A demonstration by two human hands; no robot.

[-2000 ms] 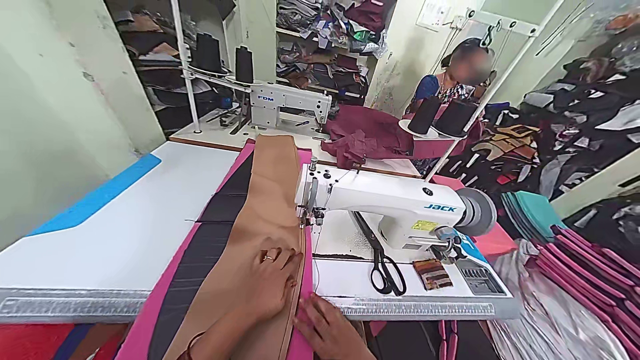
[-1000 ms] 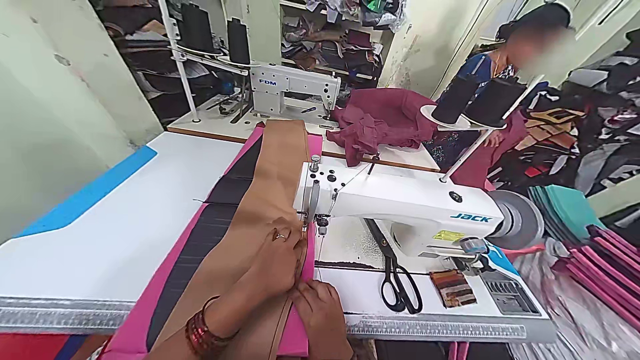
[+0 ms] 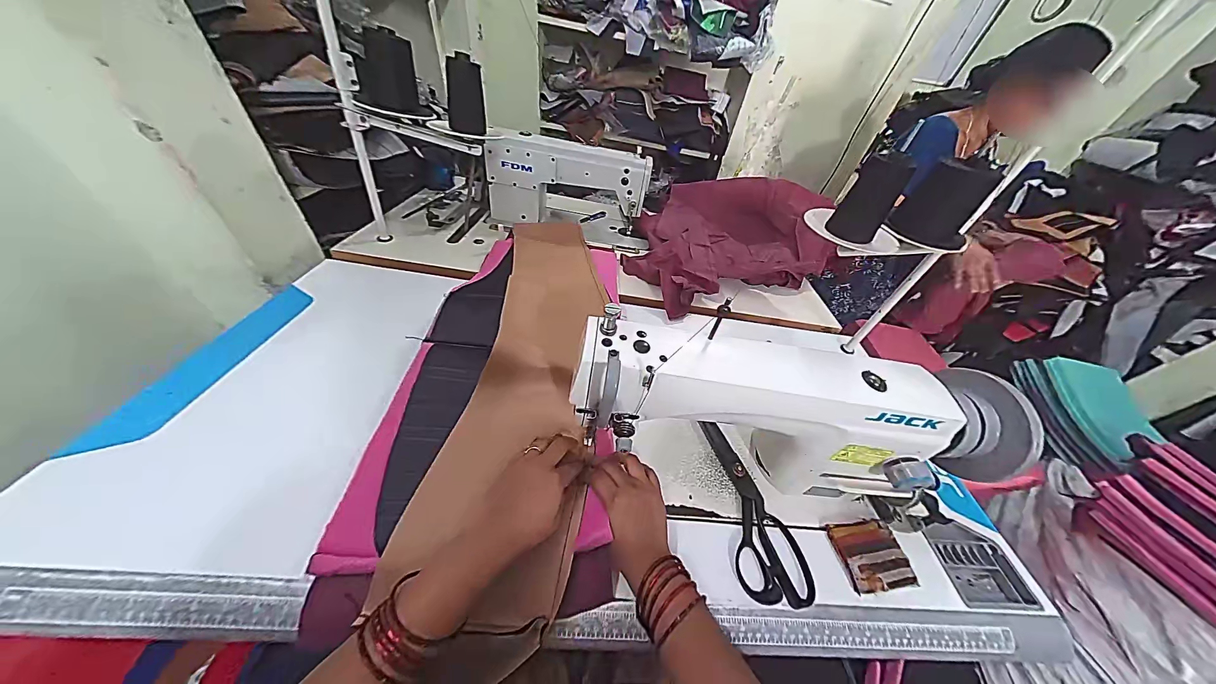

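A tan fabric panel (image 3: 532, 361) lies over black fabric (image 3: 437, 408) and pink fabric (image 3: 356, 518), running under the needle area of a white Jack sewing machine (image 3: 760, 375). My left hand (image 3: 537, 484) rests on the tan panel, its fingertips pinching the edge just in front of the presser foot. Close beside it, my right hand (image 3: 627, 494) has its fingertips at the same edge, over the pink fabric. The fingertips of both hands nearly meet, and the fabric between them is partly hidden.
Black-handled scissors (image 3: 760, 532) and a striped fabric swatch (image 3: 872, 557) lie right of my hands. A ruler strip (image 3: 788, 635) runs along the front edge. Behind stand an FDM sewing machine (image 3: 560, 176) and maroon fabric (image 3: 731, 237). A person (image 3: 978, 142) sits at the back right.
My hands have come closer together at the presser foot; my right hand was lower on the fabric edge before. The fabric stack has moved forward under the machine.
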